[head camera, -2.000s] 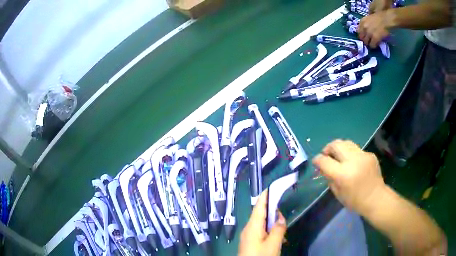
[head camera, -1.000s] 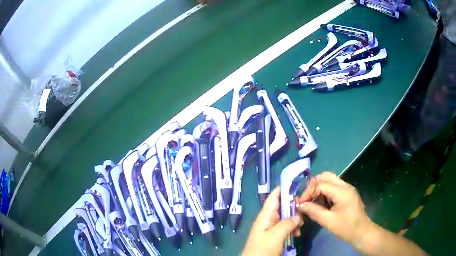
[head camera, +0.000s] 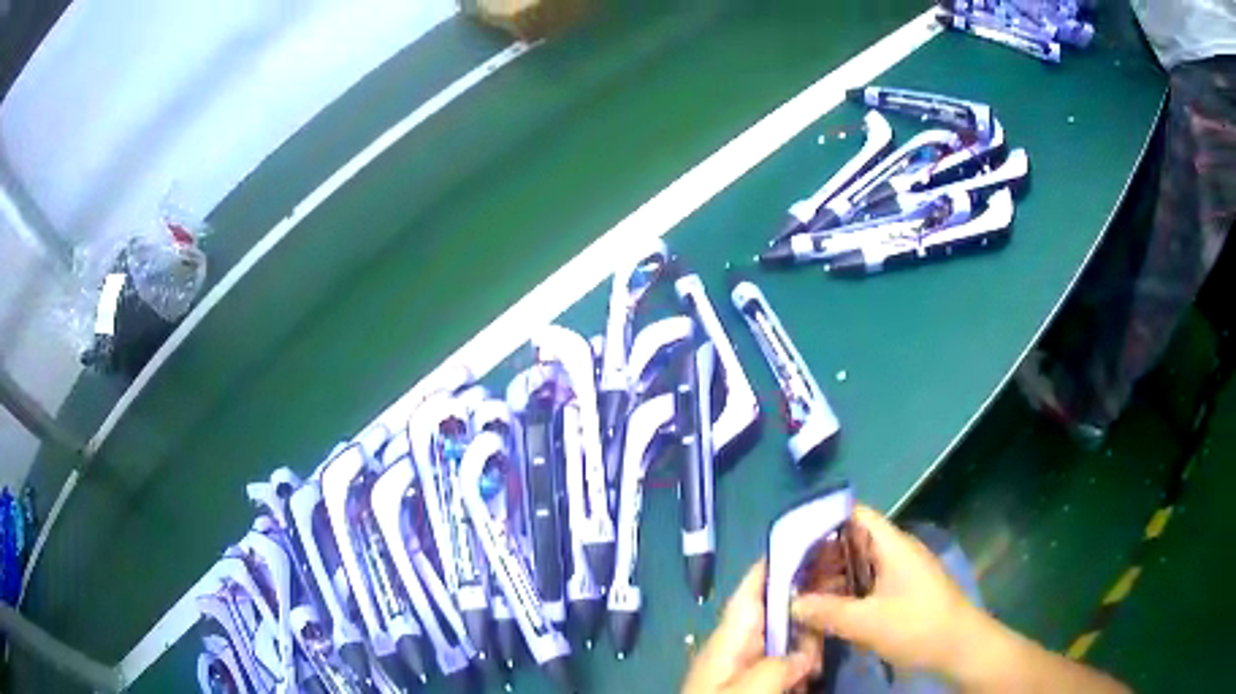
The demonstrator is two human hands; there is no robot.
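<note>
A white bent pen unit [head camera: 800,538] is held upright at the bench's near edge, bent end up, its inner side facing right with dark parts showing. My left hand [head camera: 739,651] grips its lower part from the left and below. My right hand [head camera: 901,597] is against its right side, thumb across the open side and fingers behind the bend. The lower end is hidden by the hands and the picture's edge. What the right fingers pinch inside cannot be made out.
A dense row of white and black pen units [head camera: 542,502] lies left of my hands. One open unit [head camera: 786,366] lies just beyond them. A looser group [head camera: 908,203] lies farther up. A clear plastic bag [head camera: 170,271] is far left. A person's dark-clothed leg [head camera: 1152,258] stands at right.
The held unit has turned more upright, and my right hand has come from apart to close around its side. The other person's hands have left the far end of the bench.
</note>
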